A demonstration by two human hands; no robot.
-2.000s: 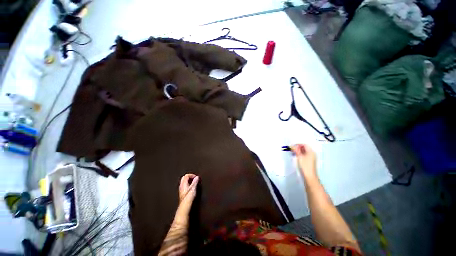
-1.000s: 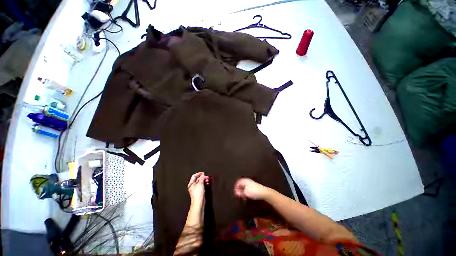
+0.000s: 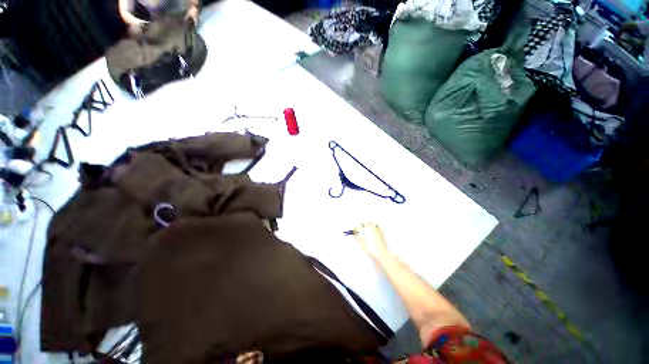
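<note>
A dark brown sleeveless garment lies flat in front of me, with a pale hanger hook at its neckline. My right hand is on the table to its right, its fingers closed around the thread snips; only the dark blade tips show, pointing left. My left hand is at the bottom edge on the garment, mostly cut off, and its fingers cannot be made out.
A crumpled brown jacket lies beyond the garment. A black hanger, a red thread cone and a farther hanger lie on the white table. A person's hands hold brown cloth at the far end. Green sacks stand right.
The view has swung right and up. My right hand has moved from over the garment to the snips, which lay loose a second ago. My left hand is now nearly out of view.
</note>
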